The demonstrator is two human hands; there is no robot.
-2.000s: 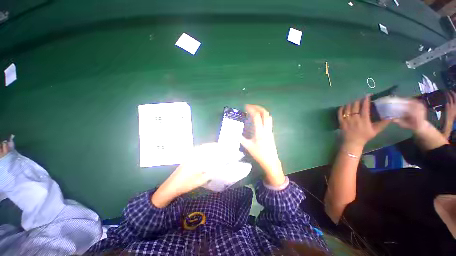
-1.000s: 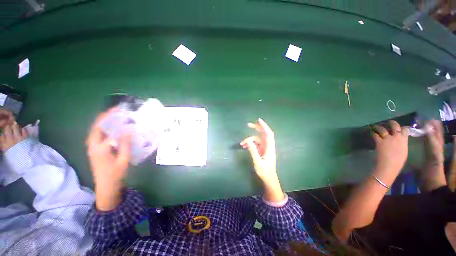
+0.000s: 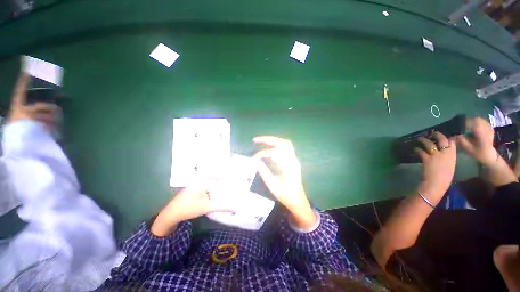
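My left hand (image 3: 191,204) holds a bent white label sheet (image 3: 249,212) with small dark marks, low near my lap. My right hand (image 3: 280,171) is just right of the sheet, its fingertips near the sheet's upper edge; glare hides whether they touch it or hold a sticker. A stack of label sheets (image 3: 200,149) lies flat on the green worktop, just beyond my left hand. No product box shows between my hands.
Two white paper pieces (image 3: 165,55) lie on the far green surface. A neighbour's blurred hand at left is by a white rectangle (image 3: 44,71). The right neighbour's hands hold a black box (image 3: 411,147). A yellow tool (image 3: 386,94) and pale ring (image 3: 435,110) lie nearby.
The black box beneath my hands two seconds ago moved left with my left hand and is gone from there. My left hand is back at centre with the sheet. The left neighbour's arm has reached forward.
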